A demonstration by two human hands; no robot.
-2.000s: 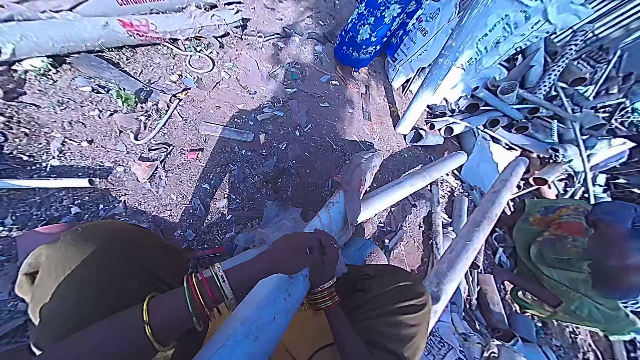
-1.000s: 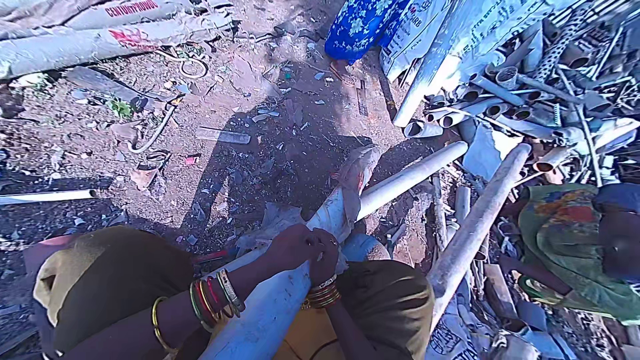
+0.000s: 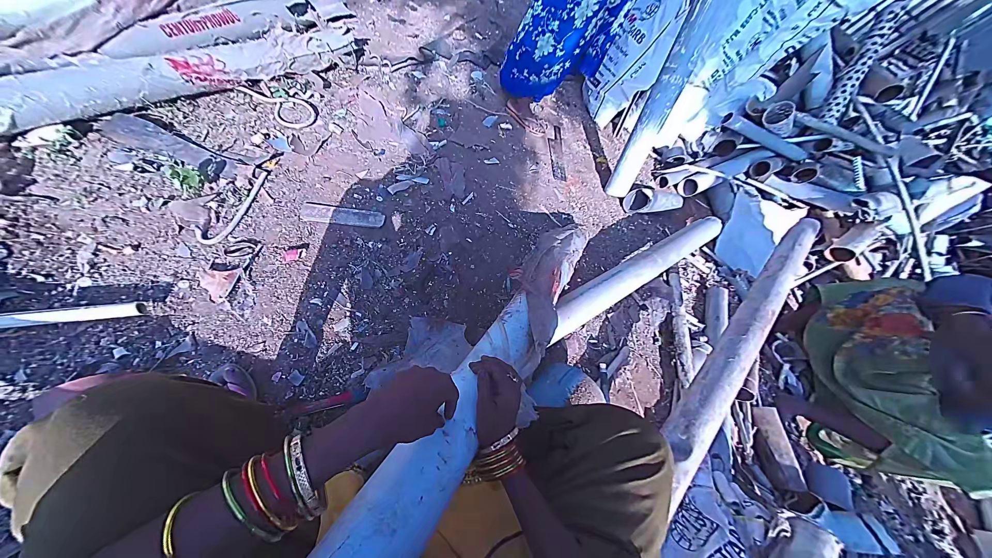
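A thick white plastic pipe (image 3: 422,473) lies slanting across my lap, with crumpled plastic film (image 3: 552,267) around its far end. My left hand (image 3: 415,403) rests at the pipe's left side, its fingers bent; whether it pinches anything cannot be told. My right hand (image 3: 496,399) is curled at the pipe's right side, close to the loose film, and its fingertips are partly hidden. Beyond the film another white pipe (image 3: 639,275) points up and right. A long, dirty grey pipe (image 3: 740,356) leans beside my right knee.
Heaped pipe offcuts (image 3: 775,167) and printed sacks (image 3: 632,58) lie at the upper right. A person in green cloth (image 3: 876,387) is at the right; another in blue floral cloth (image 3: 550,46) is at the top. Wrapped pipes (image 3: 155,77) lie upper left, near a curved hose (image 3: 240,209).
My hands were together on top of the pipe; now they are apart, the left one on its left side and the right one on its right. The pipe across my lap has stayed in place.
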